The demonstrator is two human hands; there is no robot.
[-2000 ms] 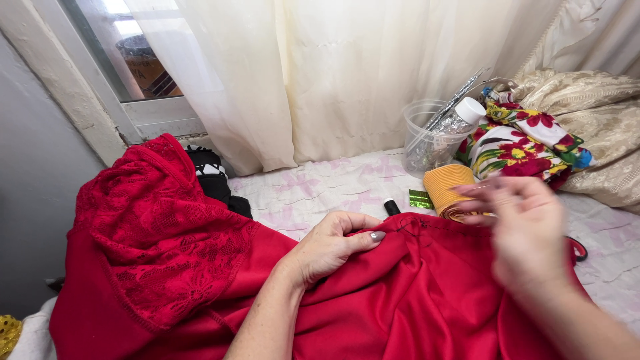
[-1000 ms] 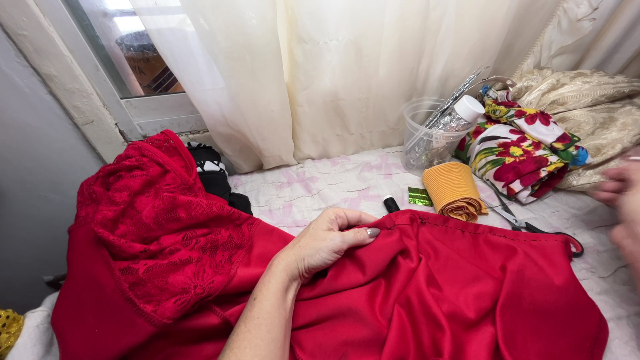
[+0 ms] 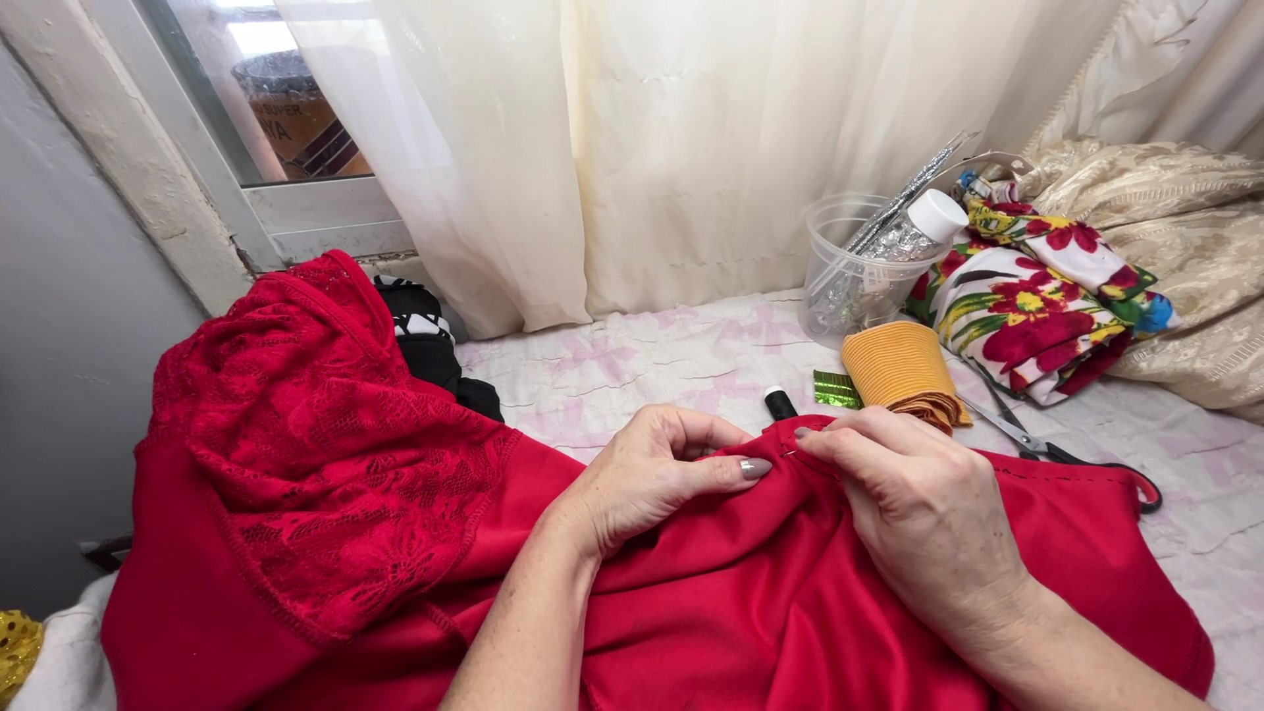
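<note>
A red garment with a lace part (image 3: 346, 464) spreads across the bed-like surface. My left hand (image 3: 662, 474) pinches its top edge between thumb and fingers. Close by on the right, my right hand (image 3: 913, 494) has its fingertips at the same edge, where a small thin bright thing, perhaps a needle, shows at the fingertips. Dark stitches run along the edge to the right. Just behind the edge lies a spool of black thread (image 3: 779, 403). Scissors with black and red handles (image 3: 1037, 444) lie to the right, partly under the garment.
A rolled orange ribbed fabric (image 3: 894, 370) and a shiny green piece (image 3: 836, 389) lie behind the hands. A clear plastic cup (image 3: 825, 286) holds a white-capped bottle and silvery sticks. Floral fabric (image 3: 1037, 306), beige cloth (image 3: 1205, 217) and a curtain (image 3: 691, 148) stand behind; black fabric (image 3: 425, 341) is at left.
My right hand was away at the far right one second ago and is back at the garment's edge beside my left hand. My left hand has kept its hold on the cloth.
</note>
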